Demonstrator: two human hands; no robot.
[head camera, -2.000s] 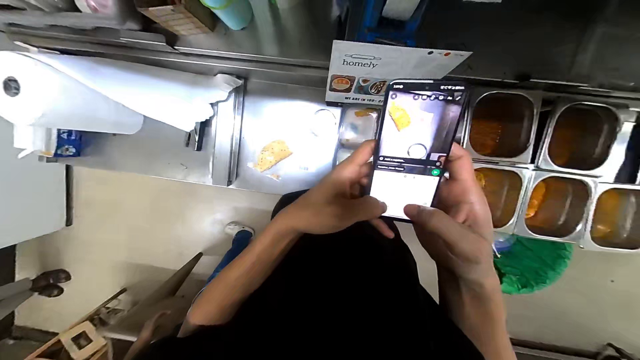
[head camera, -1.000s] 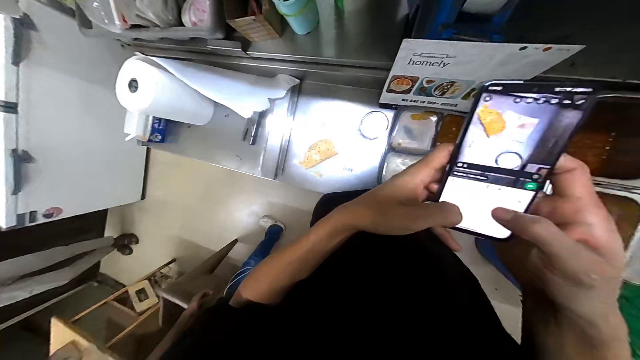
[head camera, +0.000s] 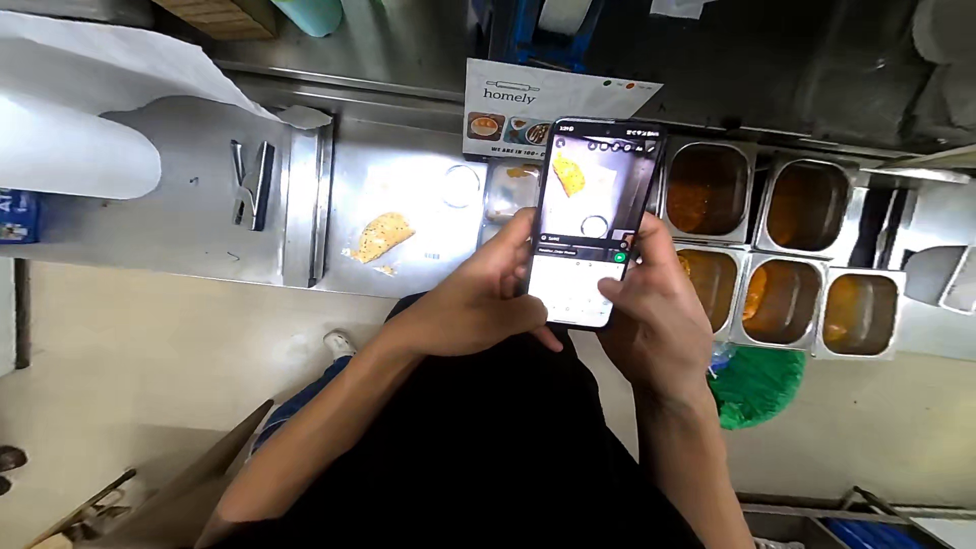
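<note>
A black smartphone (head camera: 573, 293) is held upright between both hands. My left hand (head camera: 484, 293) grips its left edge, thumb by the lower corner. My right hand (head camera: 662, 309) wraps the right edge, with the thumb over the lower part of the lit screen. The screen shows a photo of a folded food item and a round container above a keyboard area. Left of the hands, a folded, speckled flatbread (head camera: 385, 237) lies on the bright steel counter, with a round clear container (head camera: 461, 187) behind it. A printed card (head camera: 560, 91) stands behind the phone.
Steel food pans (head camera: 707, 191) holding sauces stand at the right, above a green bag (head camera: 762, 385). A stapler-like metal tool (head camera: 253, 185) lies on the left counter (head camera: 206, 229), near a large white paper roll (head camera: 76, 152). Another person's shoe (head camera: 339, 343) shows below the counter.
The view has swung left and back right. Both hands keep hold of the phone; my right thumb has lifted from the lower middle of the phone toward its right edge.
</note>
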